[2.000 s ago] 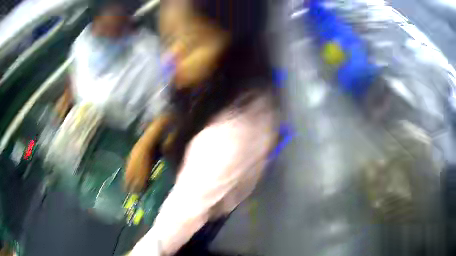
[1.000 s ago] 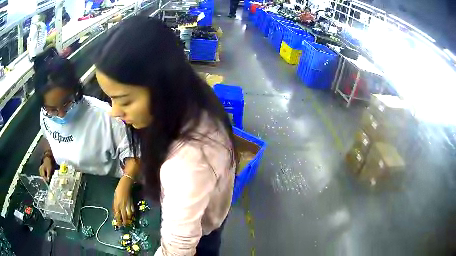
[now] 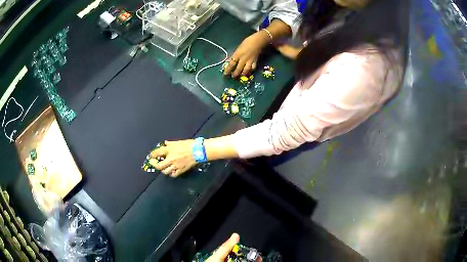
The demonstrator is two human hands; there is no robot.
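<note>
A hand, apparently my left hand, is cut off by the bottom edge. Its finger or thumb lies against a populated circuit board with yellow and silver-grey parts, over a black parts tray. A bit of skin right of the board may be my right hand; it is too cut off to tell. A person in a pink sleeve with a blue wristband has a hand on another populated circuit board at the lower edge of the black bench mat.
A seated person's hand touches boards near a white cable and clear test fixture. Green boards lie in rows at upper left. A copper-tan tray and clear plastic bag are at lower left. Floor is at right.
The view has swung from the aisle and the two people down to the bench. The mat, black tray and hand at the bottom have come into view. The pink-sleeved arm now reaches over the mat.
</note>
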